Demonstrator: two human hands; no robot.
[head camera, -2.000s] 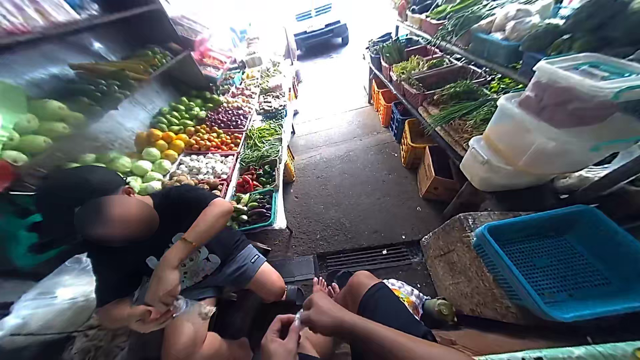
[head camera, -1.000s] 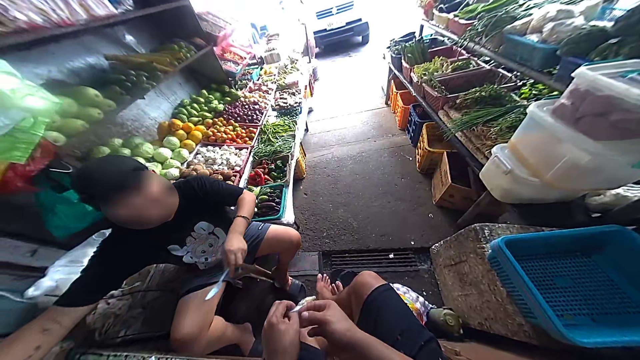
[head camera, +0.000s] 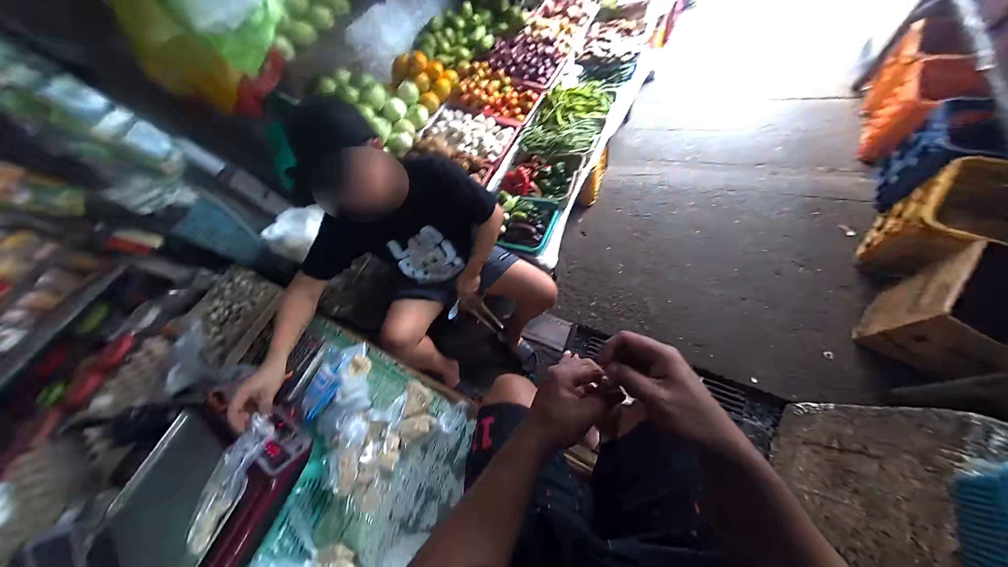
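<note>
My left hand (head camera: 573, 400) and my right hand (head camera: 657, 386) meet above my lap, fingertips together. Whatever lies between the fingers is too small and blurred to name. To the left a seated person (head camera: 425, 228) in a black T-shirt reaches one hand to a small device (head camera: 282, 445) with red lit digits, next to a bag of pale food (head camera: 224, 488). That person's other hand holds a thin utensil, which is not clear. Clear plastic bags of pale pieces (head camera: 378, 457) lie on a green surface beside my left forearm.
Vegetable trays (head camera: 543, 189) line the stall beyond the person. Plastic crates (head camera: 913, 213) and a wooden box (head camera: 921, 307) stand at the right. Near my right arm are a worn block-like surface (head camera: 882, 472) and the edge of a blue basket (head camera: 980, 504). A floor grate (head camera: 728, 398) runs beyond my hands.
The view has swung left and down. The seated person, whose hands were together two seconds ago, now reaches out to the device. My hands stay close together.
</note>
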